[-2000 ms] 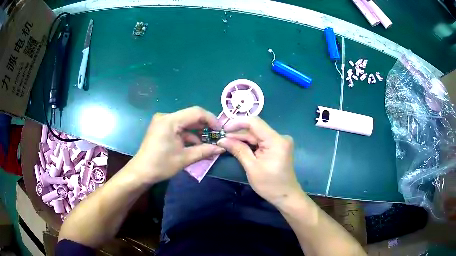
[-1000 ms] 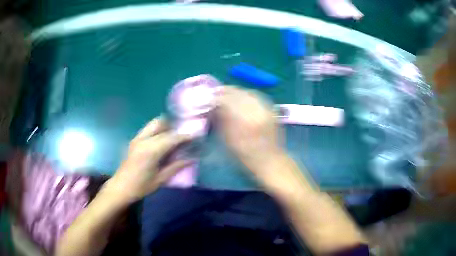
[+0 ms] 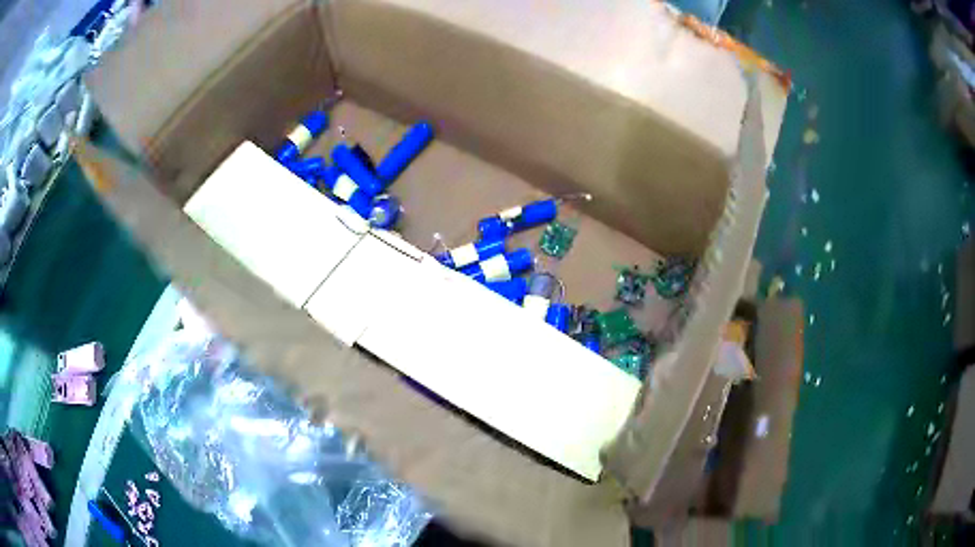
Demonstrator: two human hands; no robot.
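An open brown carton (image 3: 449,64) fills the middle of the head view, nearest in front of me. Several blue battery cells (image 3: 404,152) lie on its floor, some with pale bands and thin wires. Small green circuit boards (image 3: 557,239) lie toward its right corner. A pale cream cardboard strip (image 3: 428,321) lies across the carton's near side and hides part of what is under it. Neither of my hands is in the picture.
A crinkled clear plastic bag (image 3: 251,449) lies at lower left. Beyond it are small pink parts (image 3: 144,508), a blue battery (image 3: 108,519) and pink shell pieces (image 3: 77,387). Another brown cardboard piece (image 3: 768,406) stands right of the carton. Pale specks dot the green surface at right.
The view has swung from the bench, where both hands were at the pink fan, to the open carton. The hands and fan have left the picture; the plastic bag now shows at lower left.
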